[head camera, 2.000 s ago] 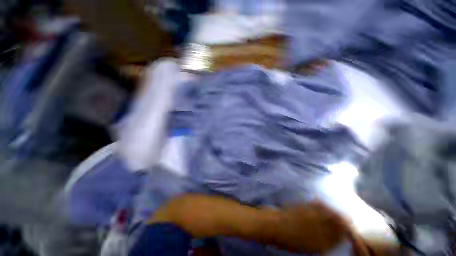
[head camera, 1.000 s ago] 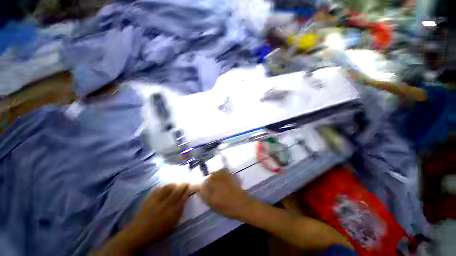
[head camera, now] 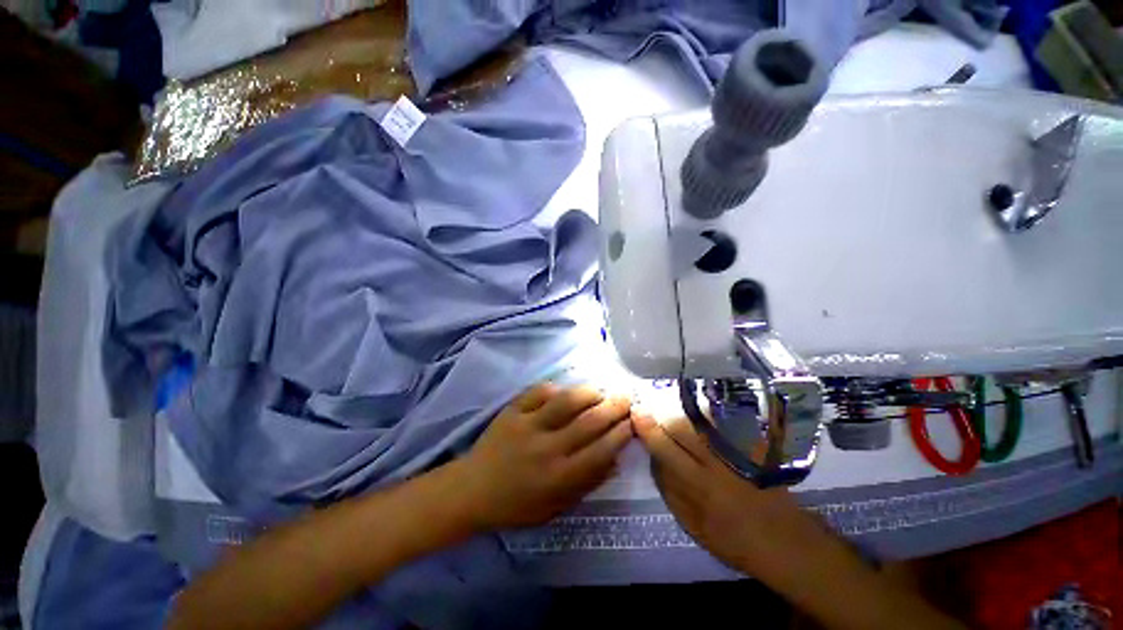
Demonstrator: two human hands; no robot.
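Note:
A blue-grey garment (head camera: 333, 295) lies bunched on the white table left of the sewing machine (head camera: 887, 234). A white care label (head camera: 403, 121) shows on its upper part. My left hand (head camera: 548, 453) lies on the garment's edge with its fingers together, just left of the machine head. My right hand (head camera: 714, 498) is beside it, fingertips near those of my left hand, close to the needle area. The metal guard (head camera: 794, 431) partly hides the needle area, which is brightly lit. Whether the fingers pinch the cloth is hard to tell.
Red-handled scissors (head camera: 946, 437) and green-handled scissors (head camera: 1000, 425) lie beside the machine at right. A plastic-wrapped brown packet (head camera: 246, 105) lies at the far left edge. More blue-grey cloth (head camera: 677, 31) is heaped behind. A printed ruler strip (head camera: 591, 532) runs along the near edge.
The view has shifted and cleared; the machine now appears larger and at the right. Both hands remain close together near the needle area, with my left hand now flatter on the cloth.

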